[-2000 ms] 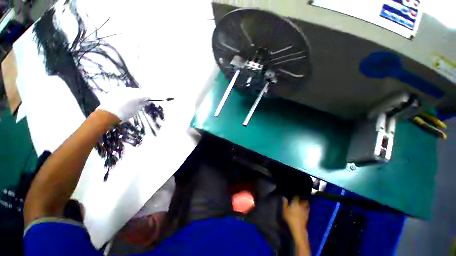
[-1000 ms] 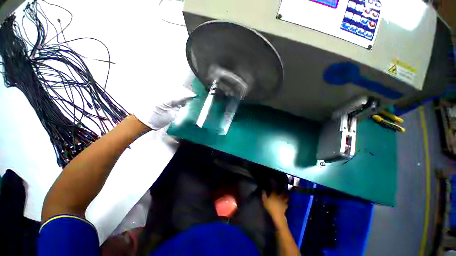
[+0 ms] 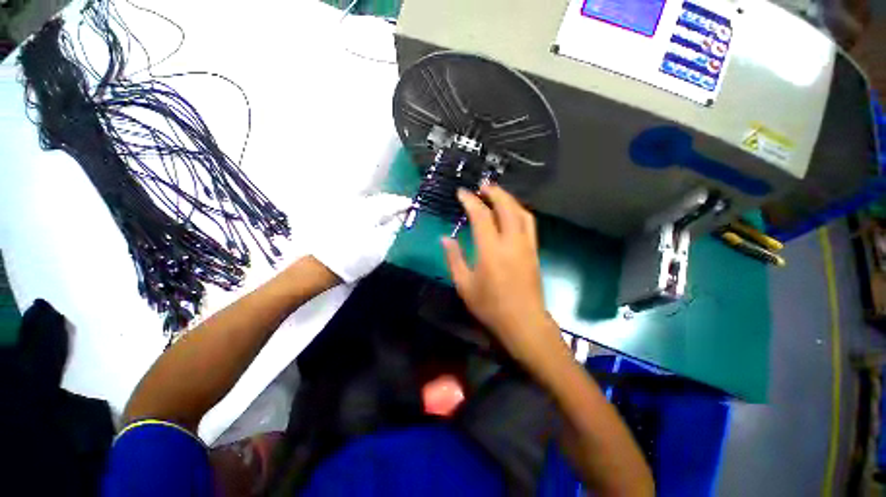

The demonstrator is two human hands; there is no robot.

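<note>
A black cable coil (image 3: 450, 184) is wound around the two silver winding prongs, which stick out from the dark slotted winding disc (image 3: 521, 121). The disc shows sharply. My left hand (image 3: 361, 236), in a white glove, is at the left side of the coil; whether its fingertips grip the cable cannot be told. My bare right hand (image 3: 497, 254) is at the coil's right side with its fingers spread, fingertips at the coil and prongs. The loose cable heap (image 3: 126, 194) lies on the white sheet at the left.
The beige-grey machine (image 3: 602, 87) with its control panel (image 3: 646, 39) stands behind. The tie head (image 3: 661, 262) is on the green mat at right, with yellow-and-black handles (image 3: 753, 243) behind it. A blue bin (image 3: 714, 427) is low at right.
The disc was blurred in a spin and now shows sharply, with a coil on the prongs. My right hand has come up from below the bench edge to the coil. My left hand has moved right.
</note>
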